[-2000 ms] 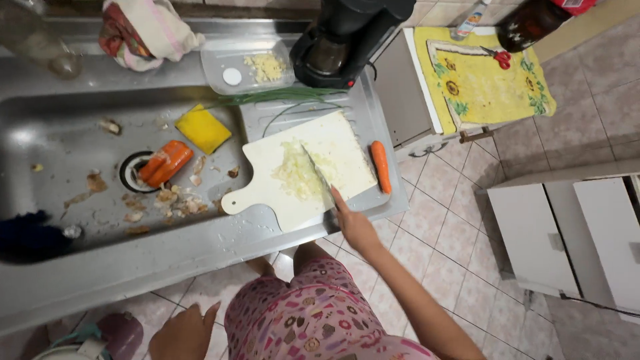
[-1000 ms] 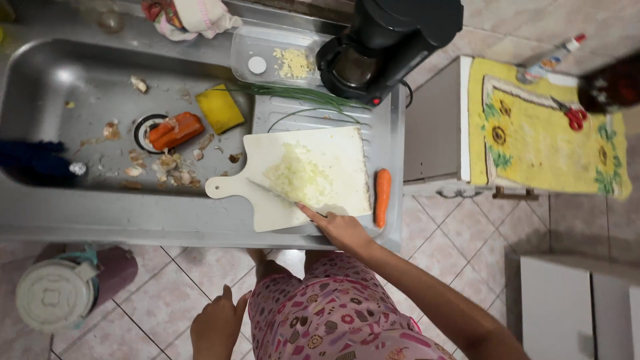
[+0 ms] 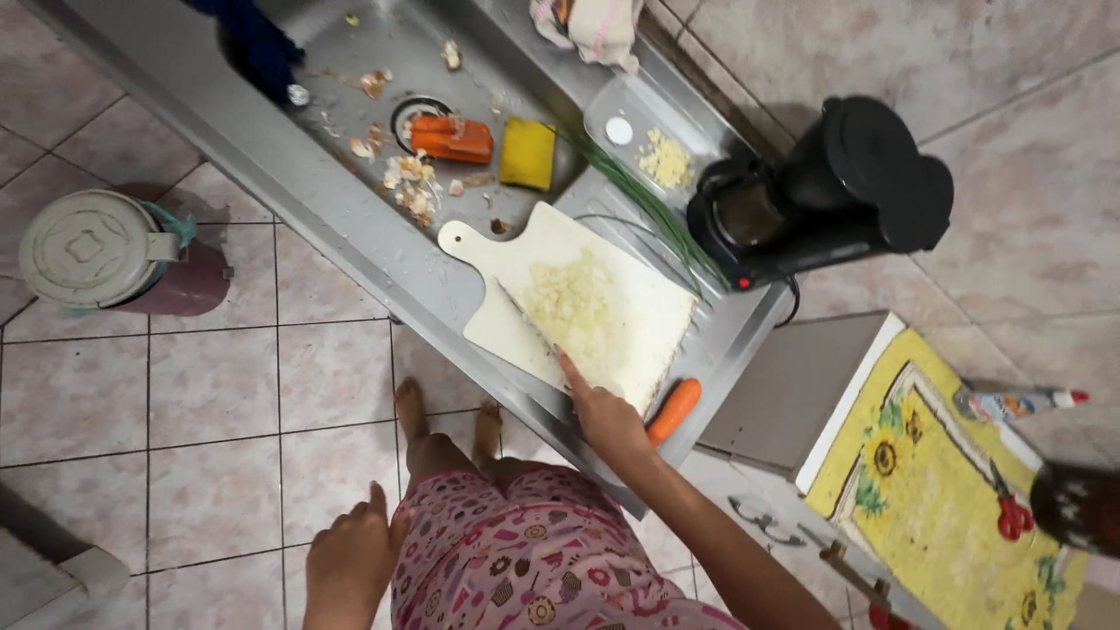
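My right hand (image 3: 608,422) is closed around a kitchen knife (image 3: 523,315), its index finger stretched along the blade. The blade lies at the near side of a pile of chopped pale vegetable, perhaps onion (image 3: 573,302), on a white cutting board (image 3: 503,337). The handle is hidden in the hand. An unpeeled-looking whole carrot (image 3: 675,409) rests beside the board's right end. My left hand (image 3: 354,547) hangs over the floor beside my body, fingers apart, holding nothing. Green stalks (image 3: 647,206) lie behind the board, next to a clear container (image 3: 604,103) with chopped pale bits and a white round piece.
The steel sink (image 3: 350,188) holds orange pieces (image 3: 451,138), a yellow sponge (image 3: 528,155) and peel scraps. A black coffee maker (image 3: 862,175) stands behind the board. At right, red-handled scissors (image 3: 1013,516) lie on a yellow cloth (image 3: 927,490). A lidded bin (image 3: 96,249) stands on the floor at left.
The knife blade, in the chopped pile two seconds ago, now lies at its near side. The view has turned strongly, bringing the bin and more floor into sight.
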